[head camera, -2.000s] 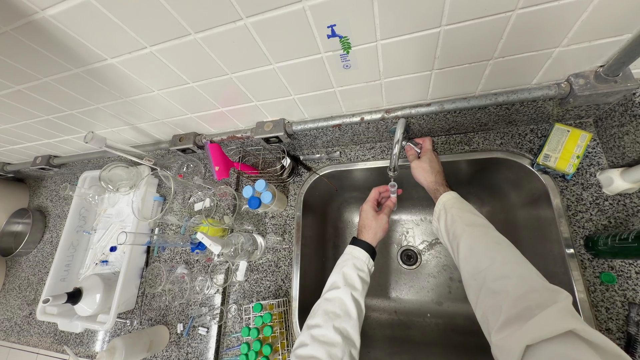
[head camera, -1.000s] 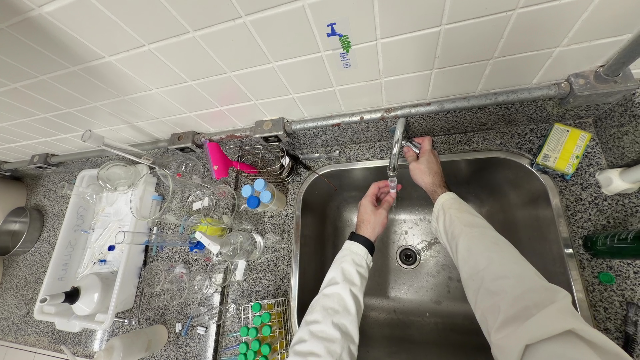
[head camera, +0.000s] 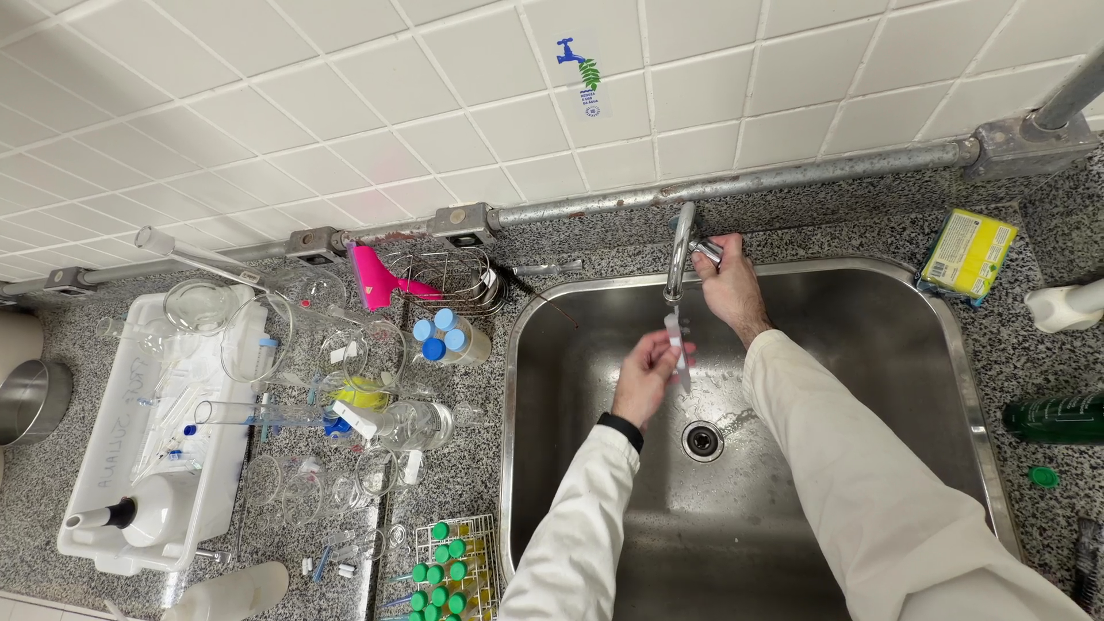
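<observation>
My left hand (head camera: 647, 373) grips a small translucent plastic tube (head camera: 675, 345) with a conical lower end, held roughly upright over the steel sink (head camera: 595, 483), mouth just under the faucet spout. A thin bit of water shows between spout and tube. My right hand (head camera: 731, 289) has its fingers around the metal tap handle (head camera: 708, 251), beside the curved chrome faucet (head camera: 680, 250). The sink drain (head camera: 703, 441) lies below and right of the tube. Both forearms are in white coat sleeves.
Left of the sink stand glassware, blue-capped tubes (head camera: 467, 342), a pink plastic tool (head camera: 373, 276), a wire basket (head camera: 448, 278) and a rack of green-capped tubes (head camera: 457, 552). A white tray (head camera: 103, 414) lies further left. Right are a yellow sponge pack (head camera: 968, 253) and a green bottle (head camera: 1056, 419).
My left hand has moved slightly down from the spout with the tube. My right hand stays at the tap handle.
</observation>
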